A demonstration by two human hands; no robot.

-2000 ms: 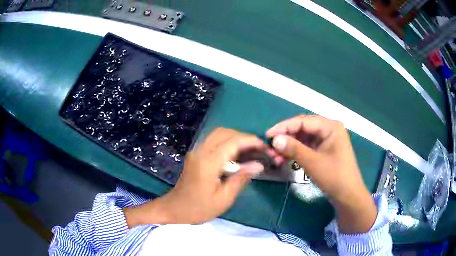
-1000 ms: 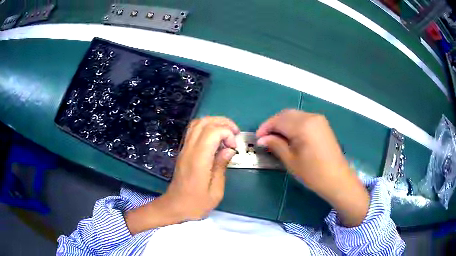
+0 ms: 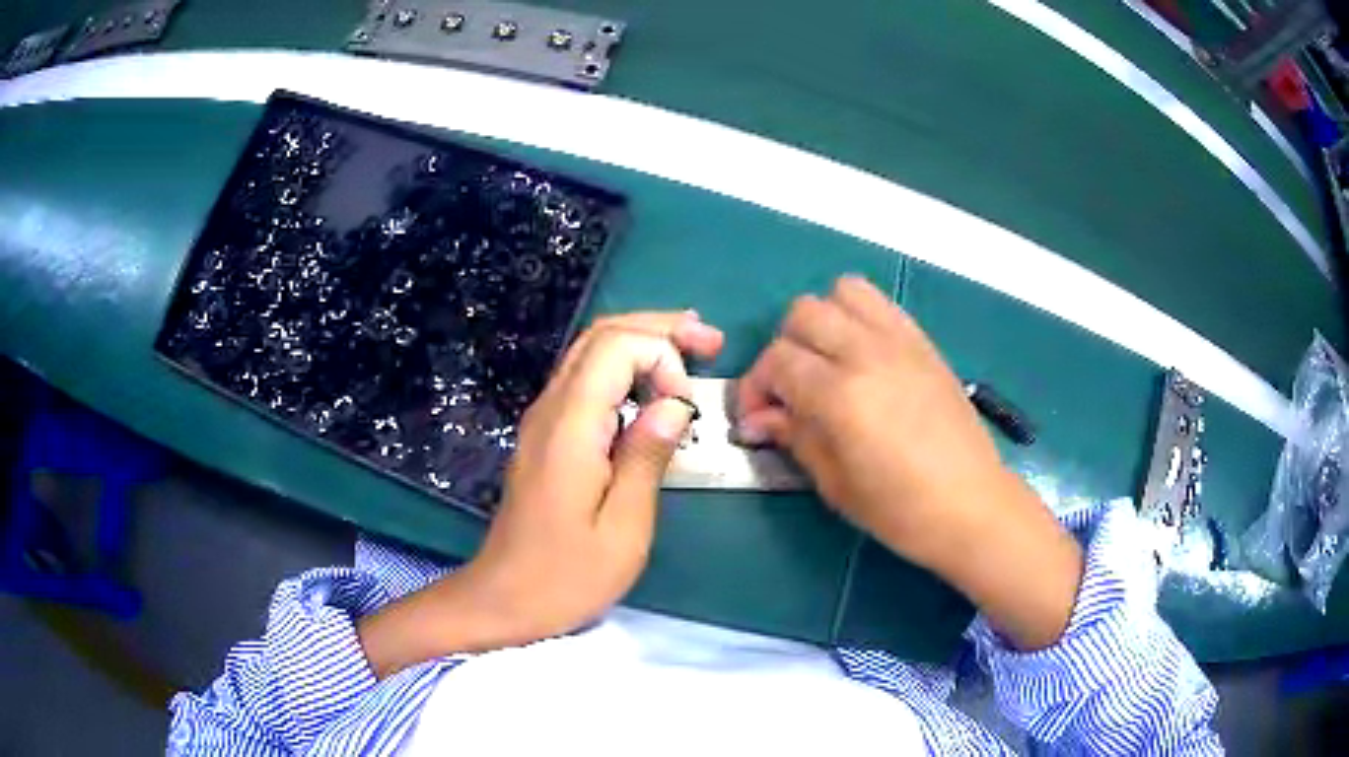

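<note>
A flat silver-grey fixture plate (image 3: pixel 710 462) lies on the green bench in front of me, its two ends partly covered by my hands. My left hand (image 3: pixel 607 422) is over the plate's left end, thumb and index finger pinching a small black component (image 3: pixel 687 407). My right hand (image 3: pixel 858 407) is over the plate's right part, fingertips down on its surface; what is under them is hidden. The black parts tray (image 3: pixel 400 296), full of dark parts with bright glints, lies to the left of the plate.
Another filled fixture plate (image 3: pixel 481 40) lies on the green conveyor beyond the white stripe. A short black piece (image 3: pixel 1002 413) lies right of my right hand. At the right are a plate (image 3: pixel 1170 444), small silver parts (image 3: pixel 1184 541) and a clear plastic bag (image 3: pixel 1314 481). A blue stool (image 3: pixel 82 503) stands lower left.
Both hands came down from above the plate onto it, and my right hand's fingertips now touch its surface. The conveyor plate has shifted right. The short black piece has come into clear view.
</note>
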